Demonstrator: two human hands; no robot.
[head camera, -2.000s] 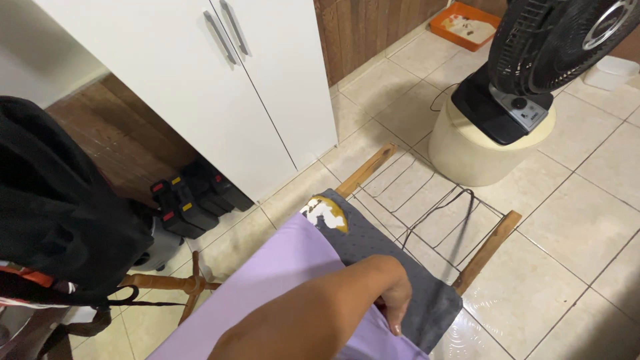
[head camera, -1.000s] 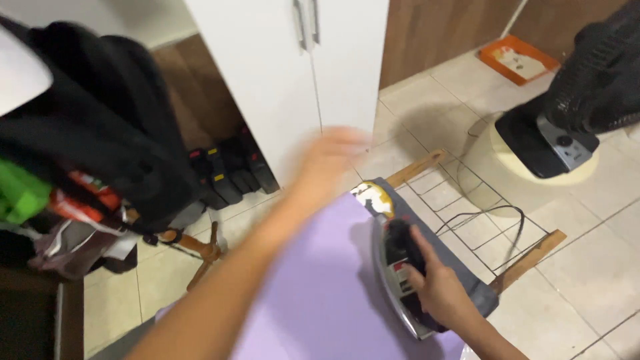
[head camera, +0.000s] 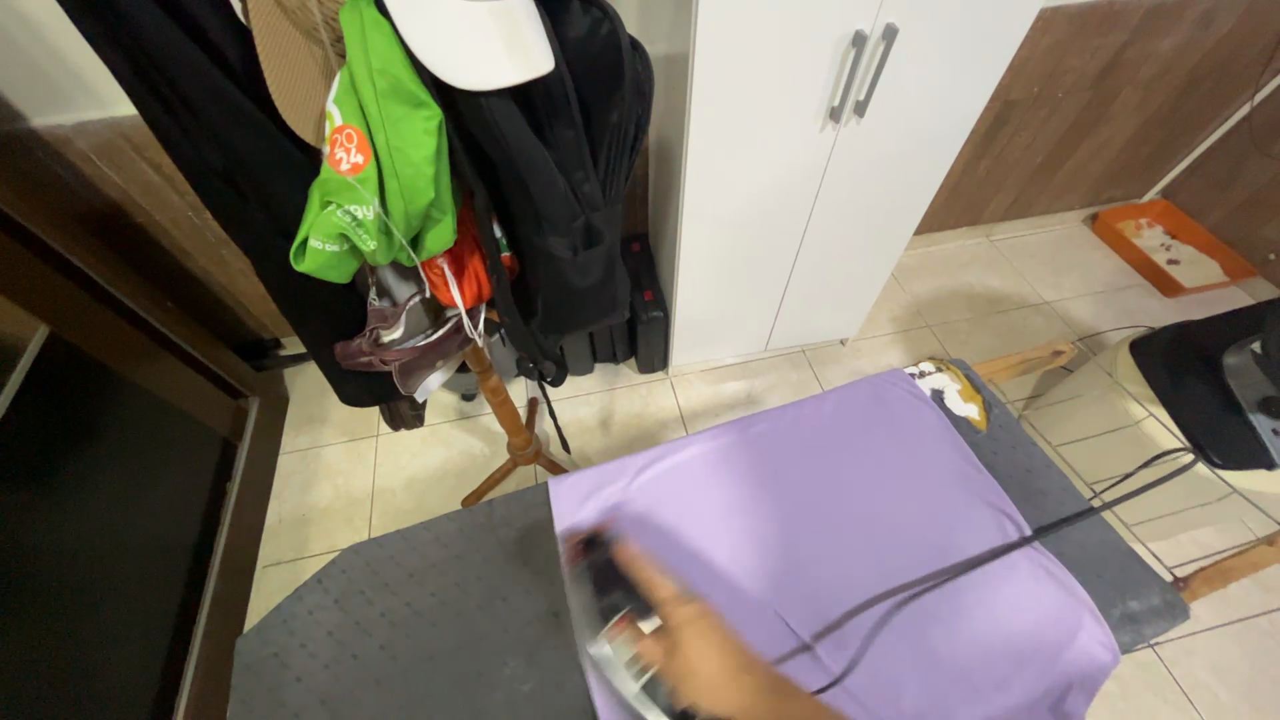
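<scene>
A light purple cloth lies spread over a grey ironing board. At the cloth's left edge, my right hand grips a clothes iron by its handle; both are motion-blurred. The iron's black cord runs across the cloth toward the board's right end. A patch with white and ochre marks shows on the board cover beyond the cloth's far corner. My left hand is out of the frame.
A wooden coat stand holds a black backpack, a green bag and a white cap. Behind the board stands a white cabinet. A black fan base and an orange tray are at the right.
The iron in my right hand has moved from the cloth's right part to its left edge. My left hand, blurred over the cloth's far side a second ago, has left the view. The view has swung left.
</scene>
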